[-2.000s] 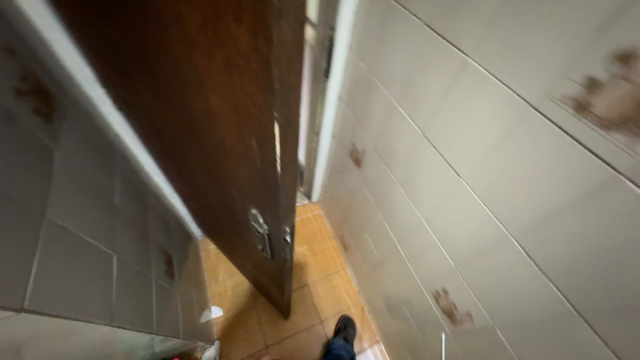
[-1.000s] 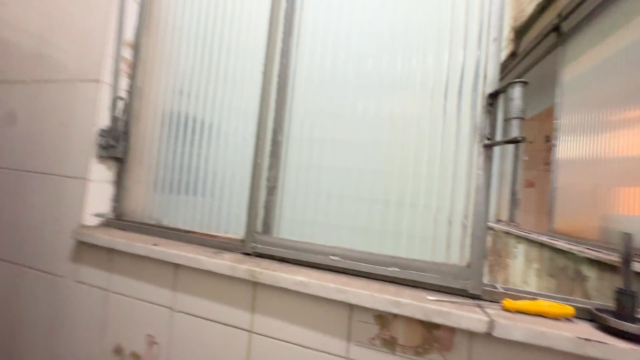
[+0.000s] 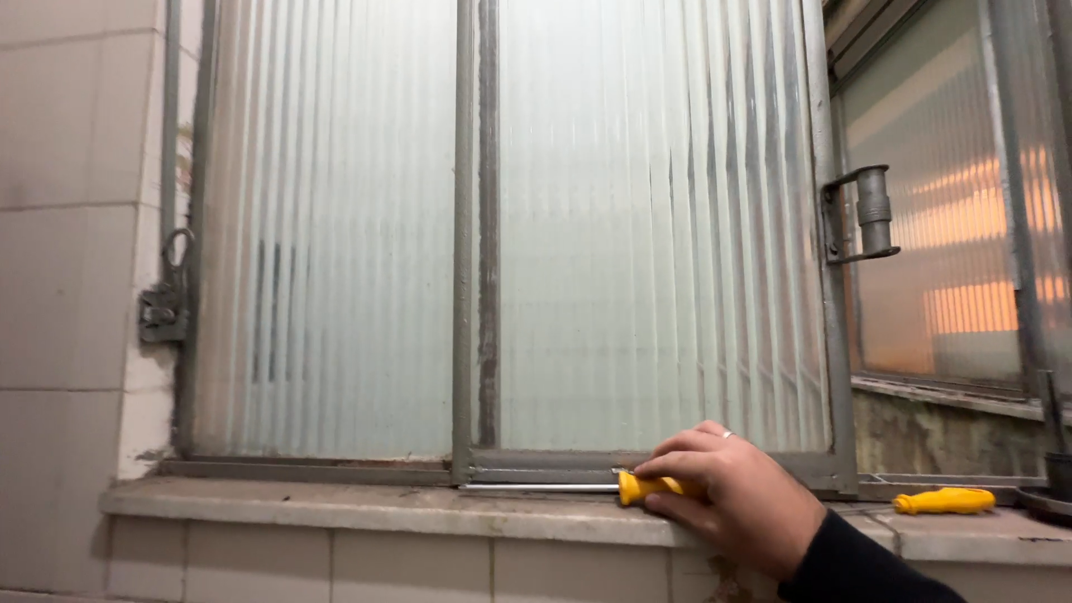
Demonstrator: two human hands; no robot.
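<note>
My right hand (image 3: 729, 494), with a ring on one finger and a dark sleeve, is closed around the yellow handle of a screwdriver (image 3: 632, 488). Its long metal shaft points left, lying along the stone window sill (image 3: 394, 512) at the foot of the metal window frame. To the right of my wrist, a second yellow handle (image 3: 946, 501) rests on the sill; no shaft of it can be made out. My left hand is out of the picture.
Ribbed glass panes (image 3: 335, 251) in a grey metal frame (image 3: 463, 251) stand behind the sill. A metal bracket (image 3: 873, 213) juts from the frame's right edge, and a latch (image 3: 162, 311) sits at the left. A dark round object (image 3: 1047, 502) is at the far right.
The view has swung from a wooden door and tiled floor to the window. My right hand has come into view, gripping a screwdriver at the sill.
</note>
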